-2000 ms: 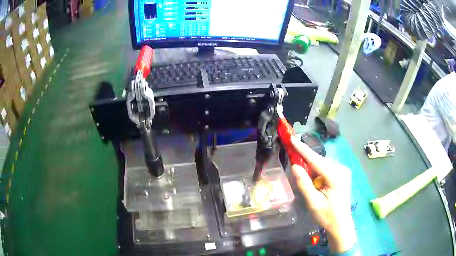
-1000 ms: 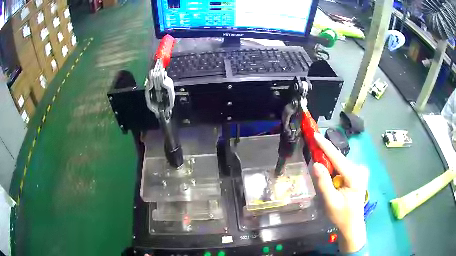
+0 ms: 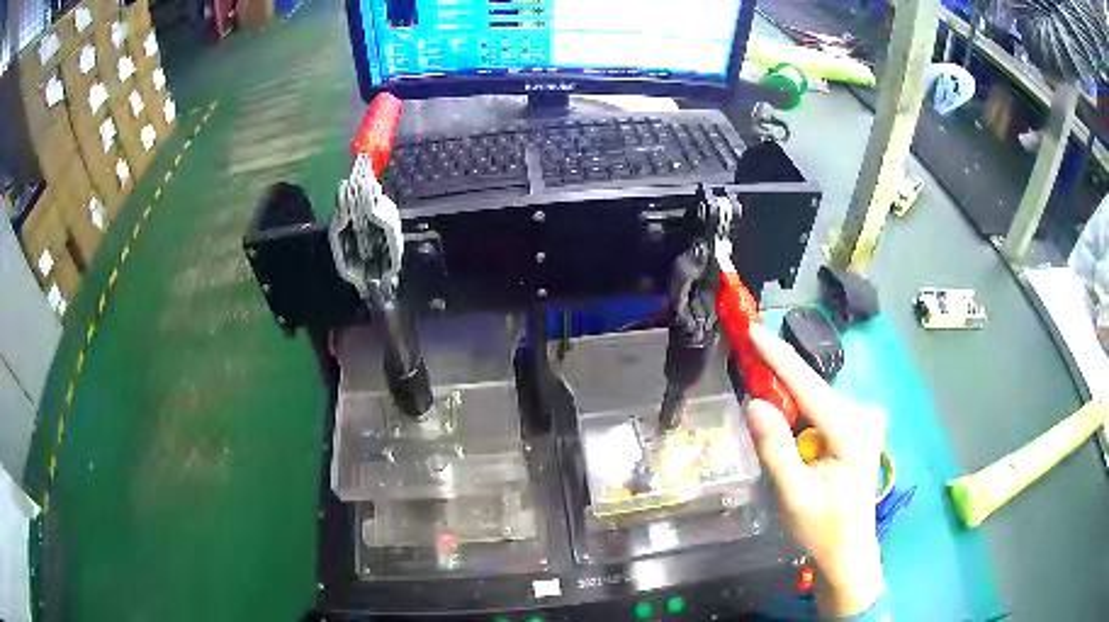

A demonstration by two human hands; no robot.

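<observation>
My right hand (image 3: 827, 468) holds the red toggle clamp handle (image 3: 754, 352) of the right station, which points down toward me. A small yellow-orange end shows in the hand. Under that clamp, the clear pressure plate (image 3: 608, 440) lies over a circuit board (image 3: 699, 462) with pale and yellow parts. At the left station the red clamp handle (image 3: 378, 131) stands up, and its clear plate (image 3: 426, 468) shows no board that I can make out. Both stations belong to the black test fixture (image 3: 487, 261). My left hand is not in view.
A monitor (image 3: 572, 43) and keyboard (image 3: 572, 152) stand behind the fixture. Right are a teal mat (image 3: 930, 450), a dark round object (image 3: 811, 340), a lime-green bar (image 3: 1034, 462) and a board (image 3: 951, 307) on the conveyor. A person's pale sleeve shows at the right edge.
The view has shifted and the board on the conveyor sits a little differently in the picture. My right hand stays on the right red handle, which keeps its lowered position.
</observation>
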